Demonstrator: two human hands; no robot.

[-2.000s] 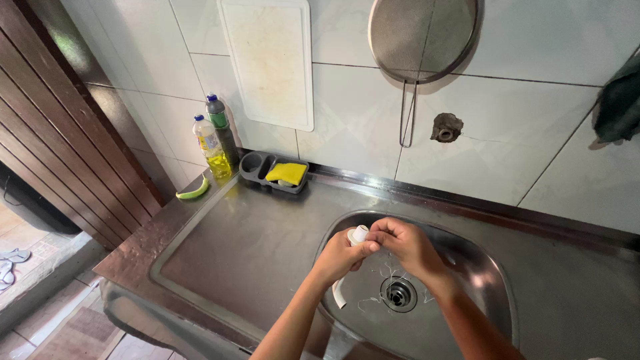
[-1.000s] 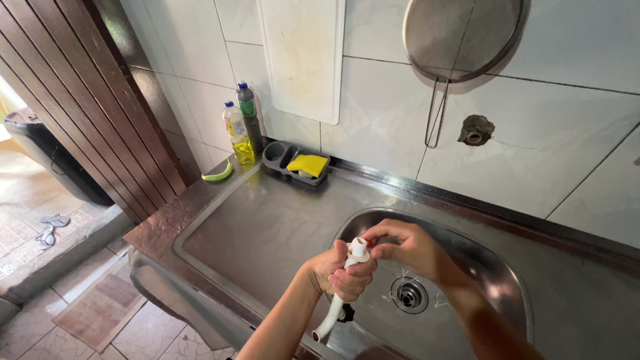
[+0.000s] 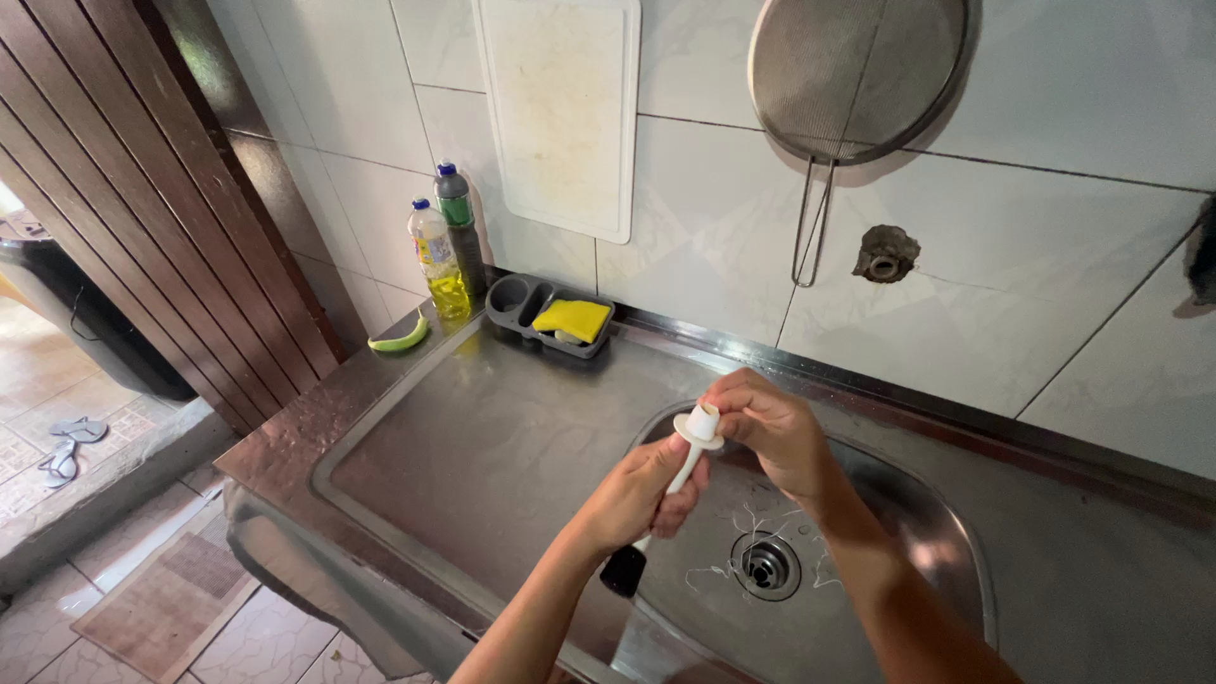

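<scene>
Over the steel sink basin [image 3: 912, 503], my left hand [image 3: 646, 489] is closed around a white plastic faucet [image 3: 701, 432], a thin pipe with a round flange and a threaded-looking end. A black part [image 3: 623, 570] shows at its lower end. My right hand [image 3: 765, 427] pinches the upper end with its fingertips; what lies under them is partly hidden. Below, white thread-like strands [image 3: 746, 521] lie around the drain [image 3: 765, 567]. On the tiled wall is a rough hole with a pipe fitting [image 3: 885, 265] in it.
A grey caddy [image 3: 503, 323] holds a yellow sponge [image 3: 573, 320]. Beside it stand a bottle of yellow liquid [image 3: 439, 261], a darker bottle [image 3: 459, 223] and a green banana-like item [image 3: 401, 337]. A strainer [image 3: 855, 76] and white cutting board [image 3: 565, 114] hang on the wall.
The pipe's open curved end, seen below my left hand a second ago, is no longer in sight; a black part shows there more fully. My right fingers remain at the upper end.
</scene>
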